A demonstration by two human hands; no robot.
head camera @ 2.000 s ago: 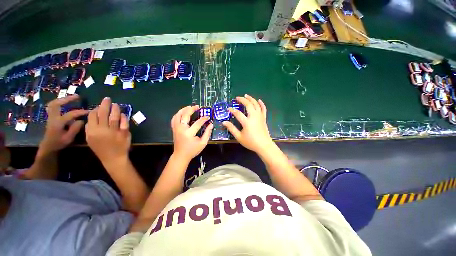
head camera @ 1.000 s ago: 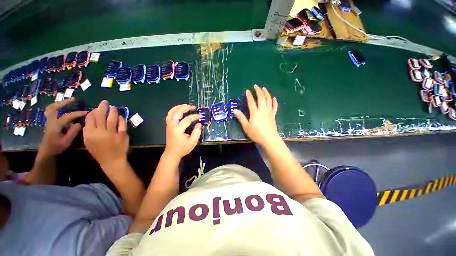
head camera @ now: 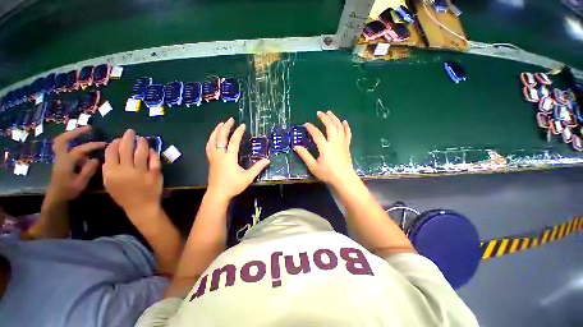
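Three watch bodies lie side by side on the taped strip of the green bench [head camera: 332, 96], faces up and showing pale marks. The left one [head camera: 258, 147] has a reddish rim, the middle one [head camera: 280, 140] a blue rim, and the right one [head camera: 299, 137] looks dark blue. My left hand [head camera: 231, 159] is beside the left unit, thumb near its lower edge, fingers spread. My right hand [head camera: 327, 150] is at the right unit, thumb and fingers around its right side; whether it grips the unit is hard to tell.
Rows of watch bodies [head camera: 173, 93] with white tabs lie at left, where another person's hands [head camera: 133, 172] work. A blue unit [head camera: 455, 71] lies at right, a group of units [head camera: 557, 110] beyond. A metal post [head camera: 353, 24] and cardboard [head camera: 441, 30] are behind, a blue stool [head camera: 445, 246] below.
My left hand has opened and shifted, uncovering the reddish unit. My right hand has moved slightly. The middle and right units now show their faces more clearly.
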